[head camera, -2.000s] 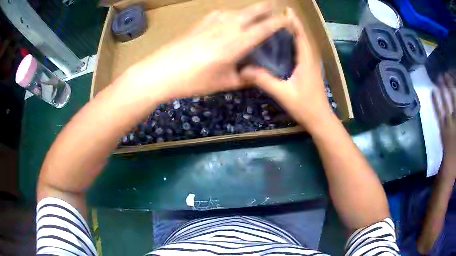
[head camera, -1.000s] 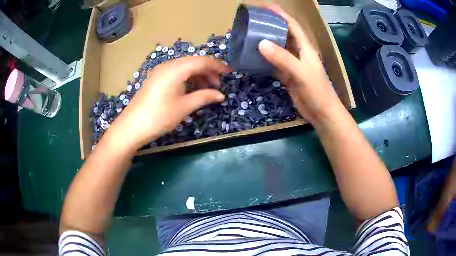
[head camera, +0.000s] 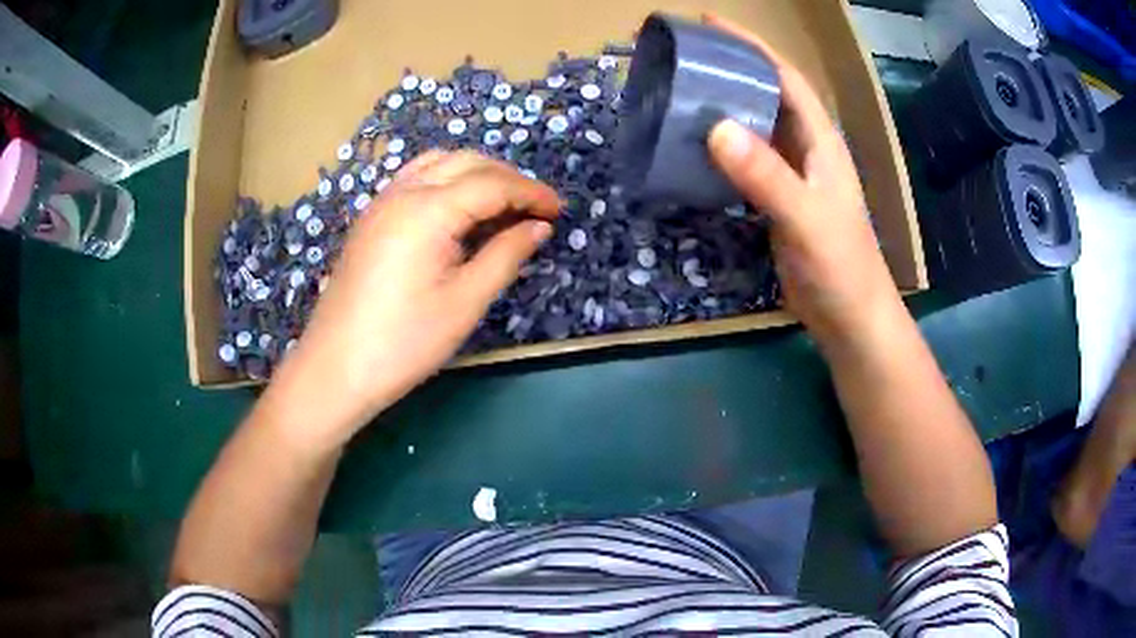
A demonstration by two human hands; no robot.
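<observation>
My right hand (head camera: 797, 187) holds a dark grey housing (head camera: 716, 112) over the right part of the box, its open side facing left. The thumb lies on its outer wall. My left hand (head camera: 436, 249) is over the pile of small inserts (head camera: 498, 119), which have dark stems and pale round ends. Its thumb and forefinger are close together at the tips; whether a small insert is between them cannot be told. The inside of the housing is mostly in shadow.
The brown cardboard box (head camera: 860, 137) holds the pile and another housing (head camera: 287, 23) at its back left corner. Ribbed housing stacks (head camera: 1034, 212) stand right of it, near a white tub (head camera: 997, 23). A pink-lidded bottle (head camera: 75, 206) and metal leg (head camera: 75, 100) are left. A neighbour's arm (head camera: 1102, 461) shows at right.
Since two seconds ago, my hands have moved apart and my left hand has come down to the pile. Over the last second, the right hand and housing have shifted slightly right and down in view.
</observation>
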